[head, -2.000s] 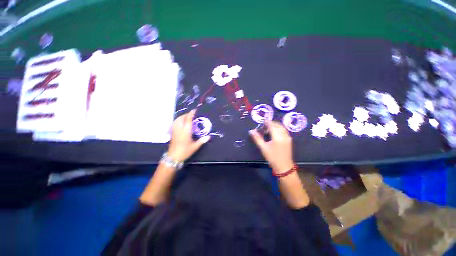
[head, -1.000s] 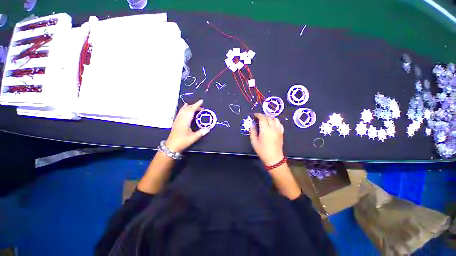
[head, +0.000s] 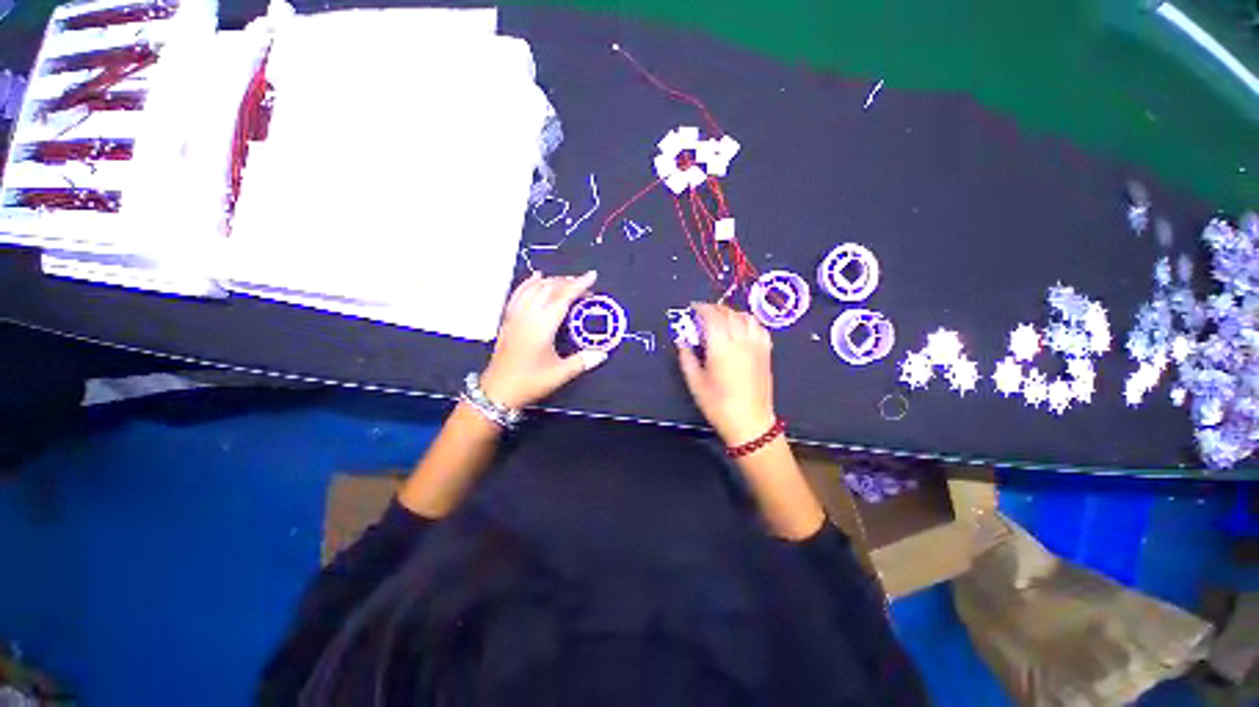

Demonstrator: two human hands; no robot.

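Observation:
My left hand (head: 541, 341) holds a round purple-tinged housing (head: 597, 323) between thumb and fingers, at the bench's front part. My right hand (head: 728, 362) holds a small whitish star-shaped insert (head: 684, 327) at its fingertips, to the right of that housing. A short thin wire piece (head: 639, 340) lies between the hands. Three more housings lie beyond and right of my right hand, one of them at its fingers (head: 779, 298). White modules (head: 681, 160) on red leads (head: 700, 235) lie bunched behind my right hand.
Flat white foam (head: 380, 166) and a slotted tray (head: 173, 124) with red wire bundles lie left. Star-shaped inserts (head: 1056, 366) and a clear heap (head: 1226, 345) lie right. A green belt (head: 828, 28) runs behind. Below the bench edge are a cardboard box (head: 932, 539) and brown paper (head: 1063, 622).
The view has shifted and turned. The star-shaped insert has come to my right fingertips, where a housing was near them before. My left hand still holds its housing.

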